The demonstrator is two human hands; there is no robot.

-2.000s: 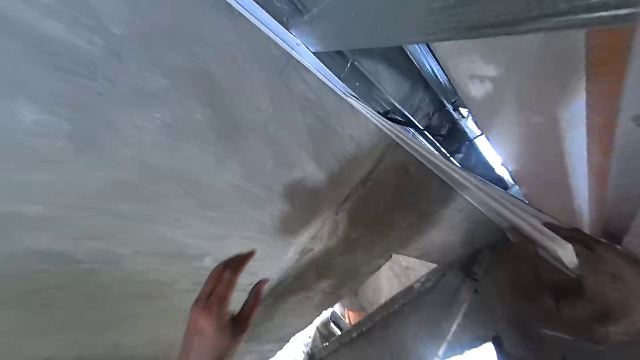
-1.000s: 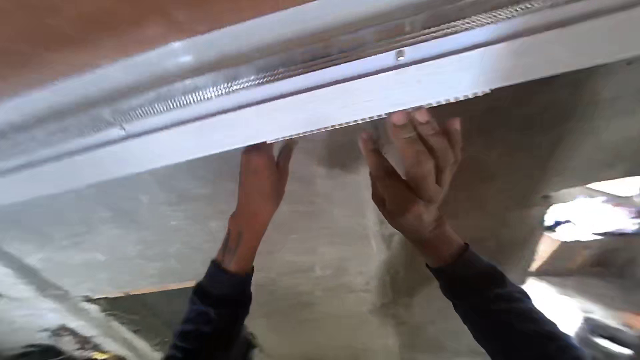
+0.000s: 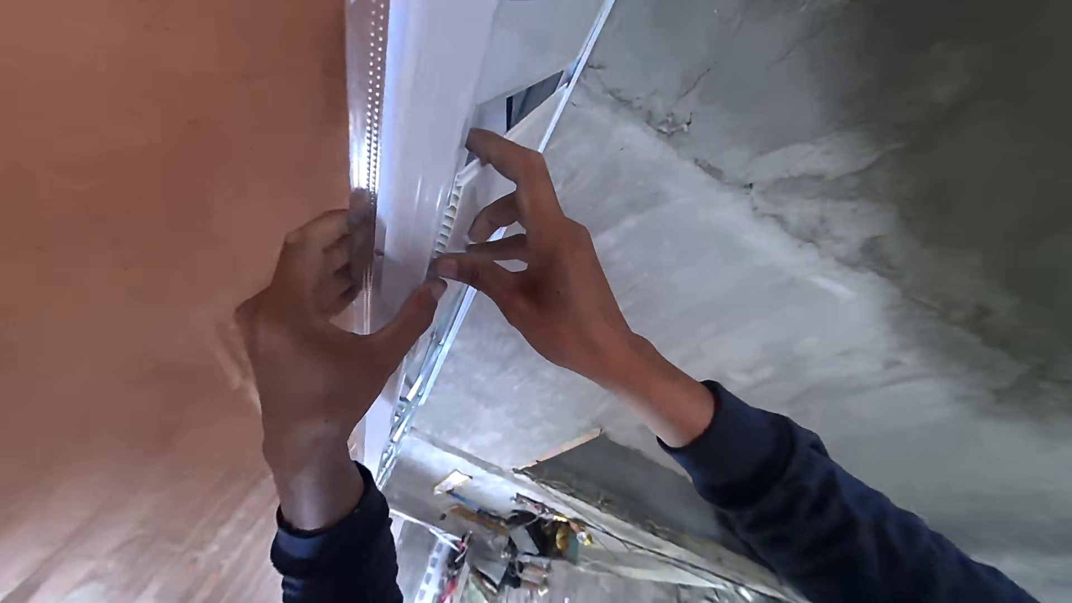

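Observation:
A long white panel strip (image 3: 423, 126), apparently plastic, runs along the edge of the ceiling beside a perforated shiny metal profile (image 3: 368, 109). A ribbed hollow edge (image 3: 448, 219) shows on the strip's right side. My left hand (image 3: 322, 335) straddles the strip from the left, its fingers at the metal profile and its thumb at the right edge; its fingertips are partly hidden. My right hand (image 3: 536, 268) pinches at the ribbed edge with thumb and finger, close to my left thumb, while its index finger reaches up along the strip.
A reddish-brown wall (image 3: 167, 209) fills the left side. At the right is a rough grey plastered wall (image 3: 754, 251). A thin metal rail (image 3: 578, 75) runs beside a dark gap (image 3: 533, 100). Assorted loose items (image 3: 528, 536) lie far below.
The view has turned strongly. One second ago both hands were apart beneath the strip's edge; now they are close together, with the left thumb and right fingertips nearly meeting at the ribbed edge.

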